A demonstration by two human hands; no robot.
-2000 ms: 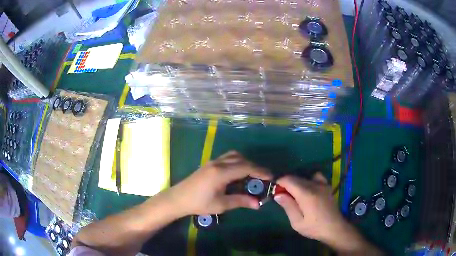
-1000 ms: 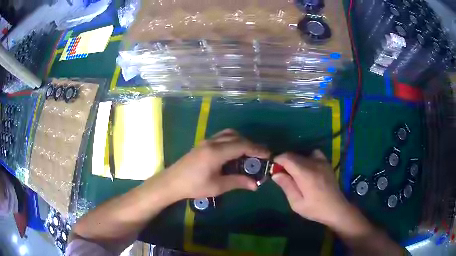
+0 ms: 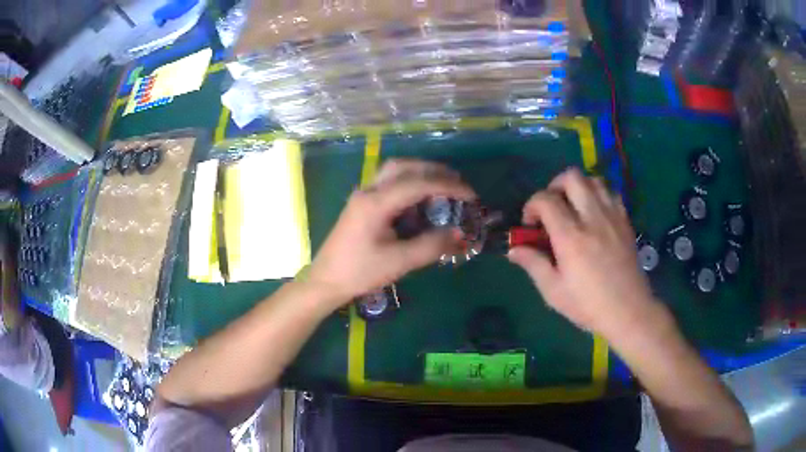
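My left hand point(image 3: 389, 229) holds a round black unit with a silver centre point(image 3: 439, 210), blurred, above the green mat point(image 3: 424, 327). A metallic ringed part point(image 3: 468, 234) shows beside the unit at my fingertips; whether it is separate is unclear. My right hand point(image 3: 583, 247) holds a red connector point(image 3: 528, 237) between thumb and fingers, a small gap to the right of the unit. Another round unit point(image 3: 376, 303) lies on the mat below my left wrist, on the yellow tape. My left palm is hidden.
Several round units point(image 3: 682, 248) lie at the right. Stacked clear trays point(image 3: 406, 79) stand at the back. Yellow paper point(image 3: 265, 212) with a dark pen lies left, beside a brown-backed tray point(image 3: 133, 238). A green label point(image 3: 475, 368) marks the front edge. Another person's arm point(image 3: 31, 335) shows far left.
The red connector has come away from the unit and moved right with my right hand. The view has shifted, so the front green label now shows fully.
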